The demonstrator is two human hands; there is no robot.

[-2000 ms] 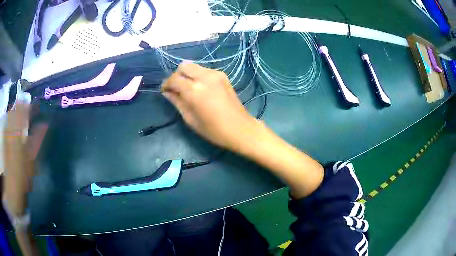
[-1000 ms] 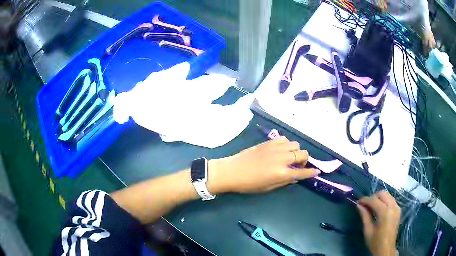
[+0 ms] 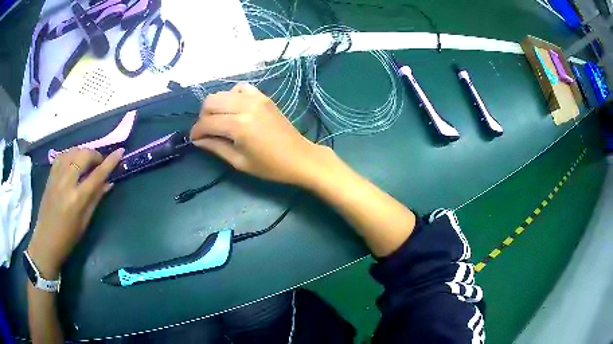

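Observation:
A black and pink 3D pen (image 3: 144, 156) lies tilted on the dark green bench. My left hand (image 3: 75, 185), with a ring and a watch, grips its front part. My right hand (image 3: 252, 131) is at its rear end with fingers pinched; what they pinch is hidden. A second pink pen (image 3: 121, 132) lies just behind it. A blue pen (image 3: 178, 262) with a cable at its rear lies nearer me. A loose cable plug (image 3: 186, 195) lies between them. Clear filament coils (image 3: 359, 94) lie beyond my right hand.
A white board (image 3: 201, 33) at upper left holds pink and black pens and a black loop (image 3: 128, 50). Two pink pens (image 3: 430, 111) lie at right. A cardboard box (image 3: 551, 80) stands far right. A white cloth (image 3: 15, 201) is at the left edge.
The view has swung from the left side, with its blue bin, back to the right. My left hand still holds the pink pen and my right hand is now right at its rear end.

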